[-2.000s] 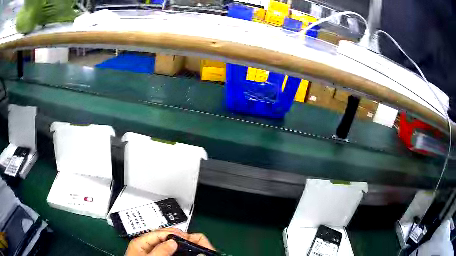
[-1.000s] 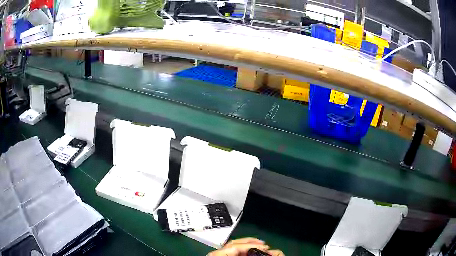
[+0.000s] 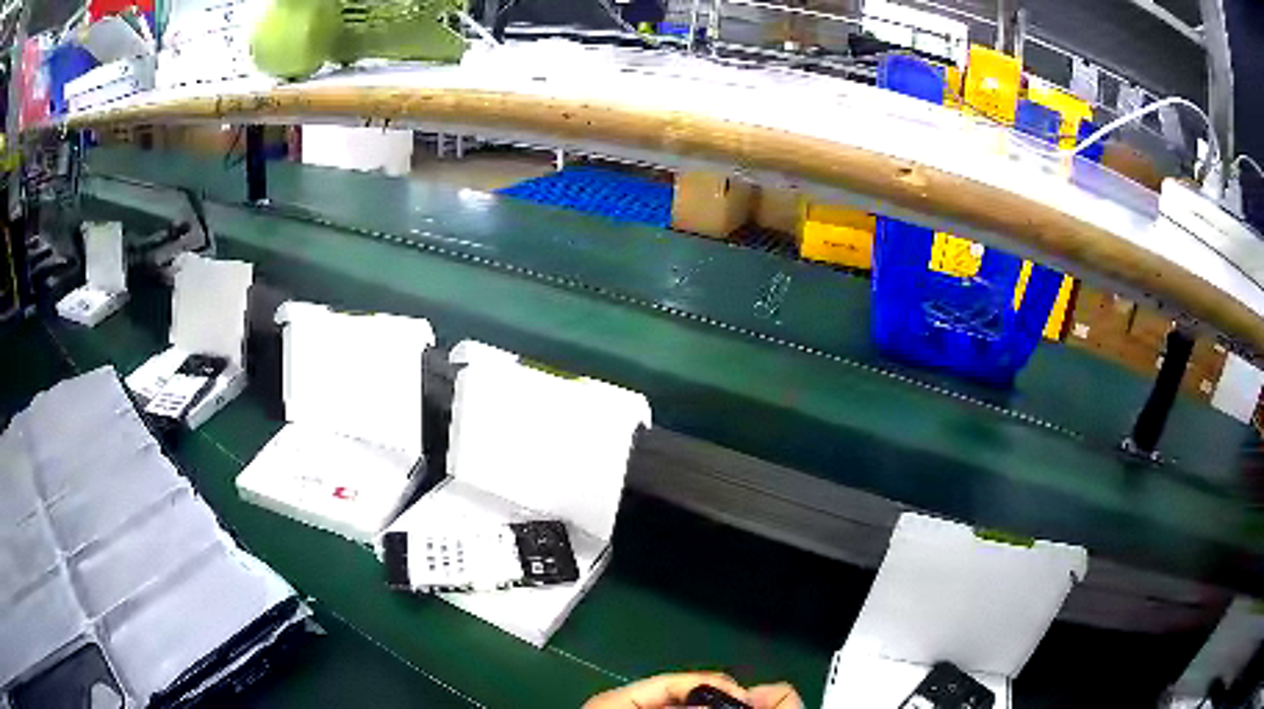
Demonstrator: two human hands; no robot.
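My left hand (image 3: 649,693) and right hand (image 3: 776,697) are cut off by the bottom edge. Fingers of both are closed around a black phone-like item (image 3: 714,697), mostly hidden. Ahead and left, a white retail box (image 3: 548,436) stands open with its lid up; a smartphone in printed film (image 3: 478,555) lies slantwise across its base. Left of it, another open box (image 3: 354,381) has no phone on its white base. At right, an open box (image 3: 957,596) holds a phone (image 3: 948,688), partly cut off.
A phone tray under a creased grey cover sheet (image 3: 104,540) lies at left. Two smaller open boxes (image 3: 211,305) (image 3: 104,256) stand beyond it on the green belt. A white shelf with a wooden edge (image 3: 693,150) crosses above, with a green fan (image 3: 354,35). A blue bin (image 3: 957,305) stands behind.
The view has swung left, bringing the covered tray into sight. Over the last second the boxes have shifted left against the shelf. The hands have sunk to the bottom edge, still holding the black item.
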